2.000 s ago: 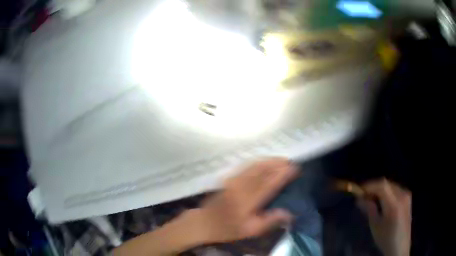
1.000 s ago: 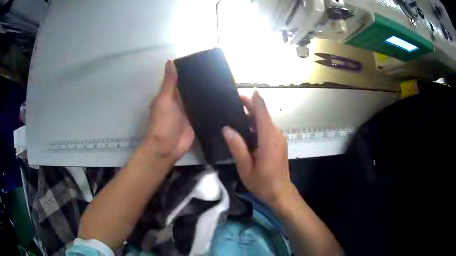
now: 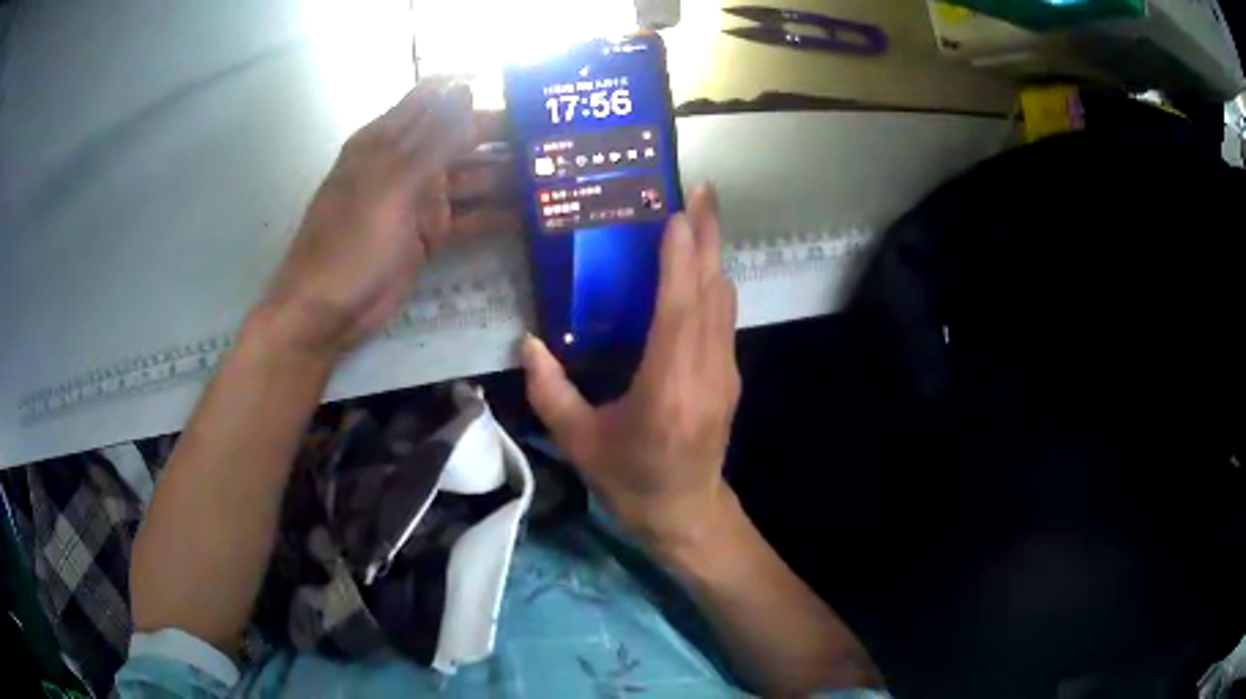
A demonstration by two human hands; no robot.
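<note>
The smartphone (image 3: 596, 260) is upright in view with its blue lock screen lit, showing 17:56. My right hand (image 3: 653, 376) holds its lower part, with the thumb at the lower left edge and the fingers along the right edge. My left hand (image 3: 396, 205) is at the phone's left side, its fingers reaching towards the upper left edge; whether they grip it is unclear. The plaid garment (image 3: 314, 546) lies in folds over my lap below the table edge, with a white curved strip (image 3: 481, 560) on it.
Purple thread snips (image 3: 806, 30) lie on the yellowish bed plate at the top. A printed ruler strip (image 3: 150, 372) runs along the front of the white table (image 3: 109, 191). A yellow packet (image 3: 1051, 109) is at upper right. A large black mass (image 3: 1066, 410) fills the right.
The phone screen has gone from dark to lit. My left hand has opened out from the phone's side and moved up along it. The view has shifted, so the snips and machine sit higher.
</note>
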